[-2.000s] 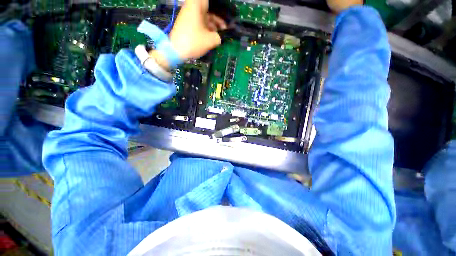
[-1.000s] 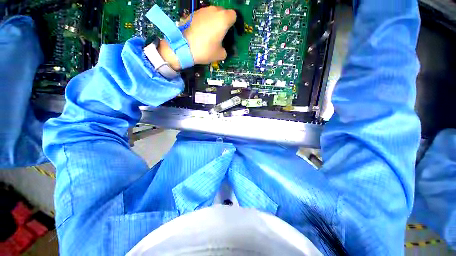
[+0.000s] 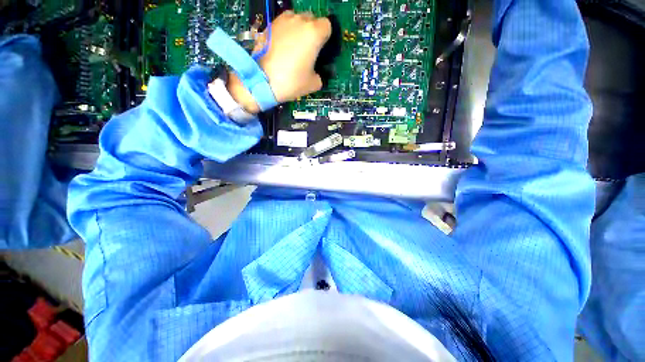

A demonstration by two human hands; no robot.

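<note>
A green circuit board [image 3: 389,63], crowded with small white, blue and silver parts, lies in a black pallet [image 3: 447,85] in front of me. My left hand [image 3: 293,56], with a light blue wrist strap [image 3: 249,74], is over the board's left part, back of the hand up. Its fingertips are hidden, so I cannot tell whether they hold anything. My right hand is beyond the top edge of the picture; only its blue sleeve [image 3: 534,106] shows. Metallic latches [image 3: 322,146] lie along the pallet's near edge.
A silver conveyor rail [image 3: 339,178] runs across between the pallet and my body. More boards in pallets [image 3: 170,35] stand to the left. Blue sleeves of other people show at the left [image 3: 28,134] and right edges. Red objects [image 3: 46,332] are on the floor at lower left.
Since two seconds ago the view has shifted and the board appears larger and higher. My left hand has come down from the board's far edge onto its left part. My right hand has left the picture.
</note>
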